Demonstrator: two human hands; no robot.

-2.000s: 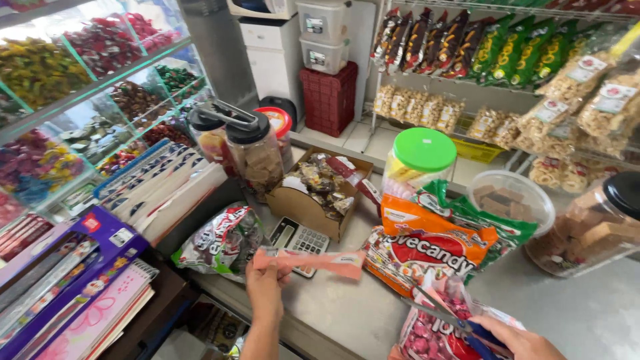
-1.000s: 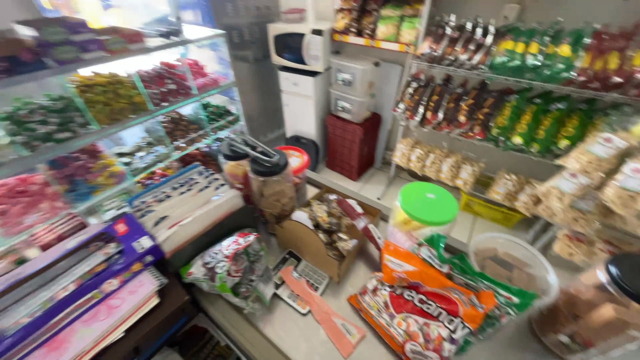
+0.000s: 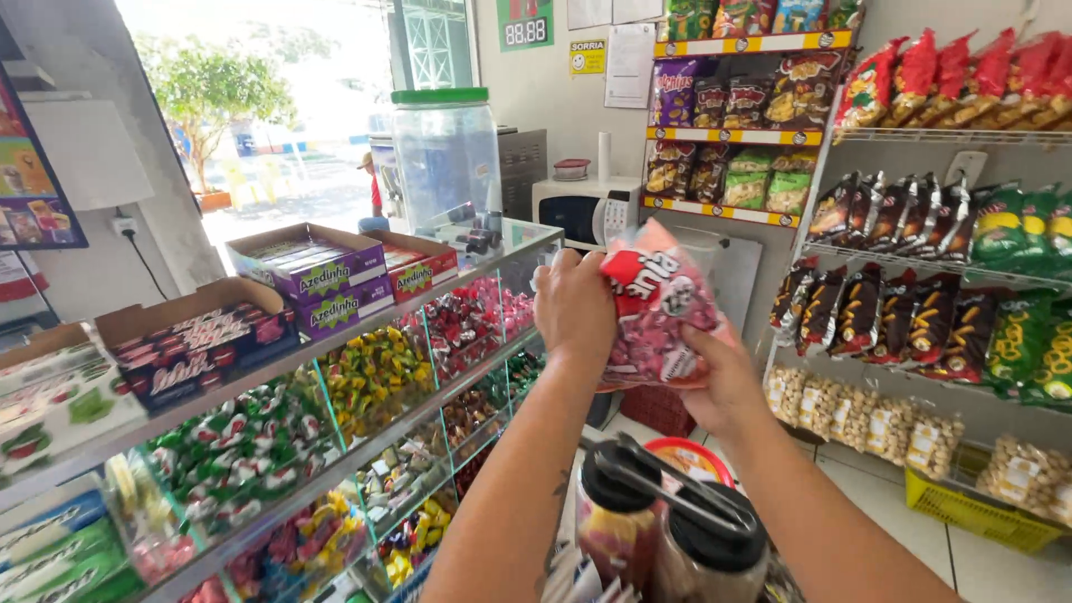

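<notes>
Both hands hold up a pink plastic bag of wrapped candies (image 3: 662,322) in front of the glass candy case. My left hand (image 3: 574,306) grips the bag's upper left edge. The lower right side of the bag is in my right hand (image 3: 724,373), with the thumb across its front. Whether the bag's top is open cannot be told. Below the hands are black-lidded jars (image 3: 620,477) with metal tongs (image 3: 687,494) lying across the lids. Left of the bag, divided compartments hold wrapped candies (image 3: 377,377).
Candy boxes (image 3: 318,268) and a large green-lidded jar (image 3: 444,159) stand on the glass case. A microwave (image 3: 586,209) is behind the bag. Wire racks with snack bags (image 3: 896,314) are at right, above a yellow basket (image 3: 976,507). A person (image 3: 371,193) is outside, far off.
The view has swung up and left to the candy case. Both hands, out of view one second ago, now hold the pink bag. The scissors seen two seconds ago in my right hand are not in view.
</notes>
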